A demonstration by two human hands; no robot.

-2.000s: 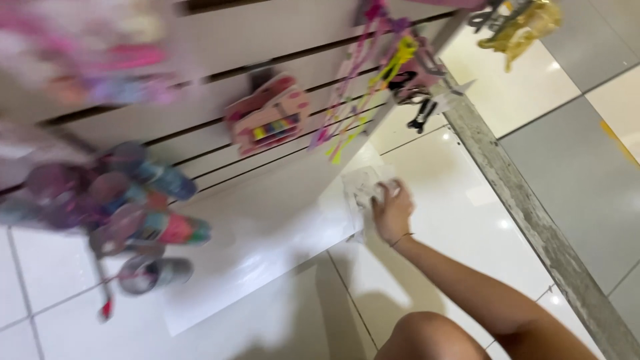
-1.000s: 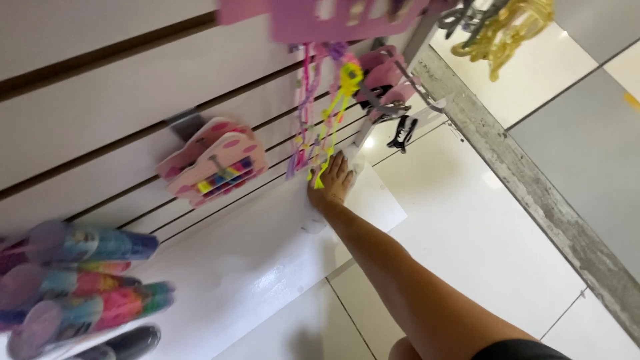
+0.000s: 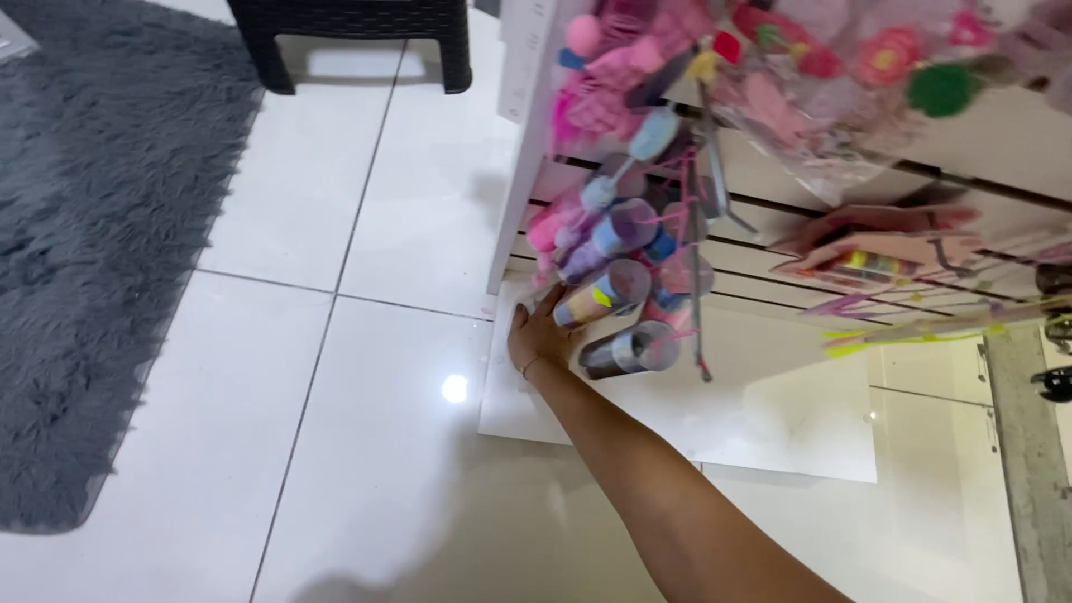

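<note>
My right hand [image 3: 540, 335] reaches in from the lower right and lies with spread fingers at the left end of a white base panel [image 3: 779, 419], low by the slatted display wall. Its fingertips are partly hidden behind hanging clear tubes [image 3: 603, 293] with colourful contents. Something pale shows around the fingers, but whether the hand grips it is unclear. A tube with dark contents [image 3: 628, 350] hangs just right of the hand. My left hand is out of view.
Metal hooks [image 3: 699, 310] jut from the slatted wall, with pink hair accessories [image 3: 615, 75] and bagged items [image 3: 787, 109] above. Yellow and purple strands [image 3: 930, 327] hang at right. A grey shaggy rug [image 3: 109, 234] and a black plastic stool [image 3: 356, 33] are on the left, over white floor tiles [image 3: 377, 402].
My right hand has moved from the panel's right end, by the yellow strands, to its left end behind the tubes. Two seconds ago it held a whitish, crumpled thing. The view has swung left.
</note>
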